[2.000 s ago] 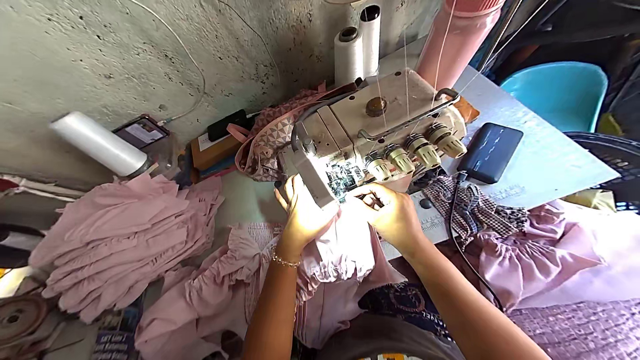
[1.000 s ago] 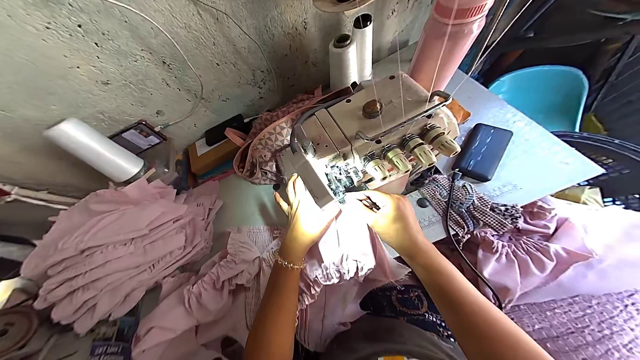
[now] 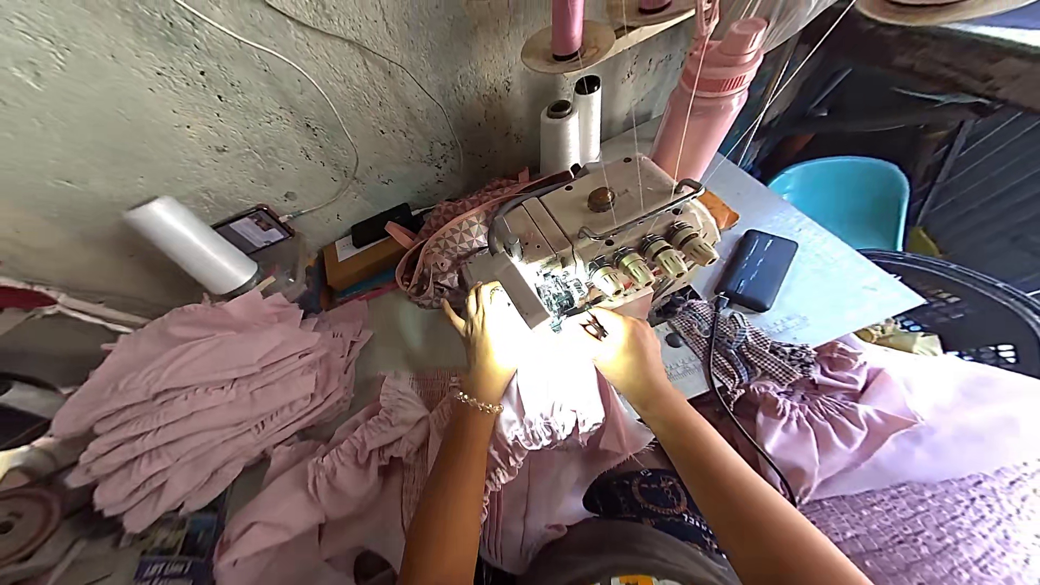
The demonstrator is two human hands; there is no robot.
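Observation:
A beige overlock sewing machine [image 3: 569,236] stands in front of me, its lamp glaring on the needle area. Gathered pink fabric [image 3: 552,406] runs from beneath my hands down over my lap. My left hand [image 3: 491,337] lies on this cloth at the left of the presser foot, fingers spread, a bracelet on the wrist. At the right of the foot, my right hand [image 3: 621,349] has its fingers bent around small dark thread snips [image 3: 595,327], close to the fabric edge. Glare hides the exact contact of the fingertips with the cloth.
Stacked pink fabric pieces [image 3: 211,390] lie at left, near a white thread cone [image 3: 191,244] and a phone [image 3: 252,231]. Behind the machine stand thread cones [image 3: 561,138] and a pink bottle [image 3: 703,97]. At right are a black power bank [image 3: 757,270], its cable and more gathered cloth [image 3: 829,406].

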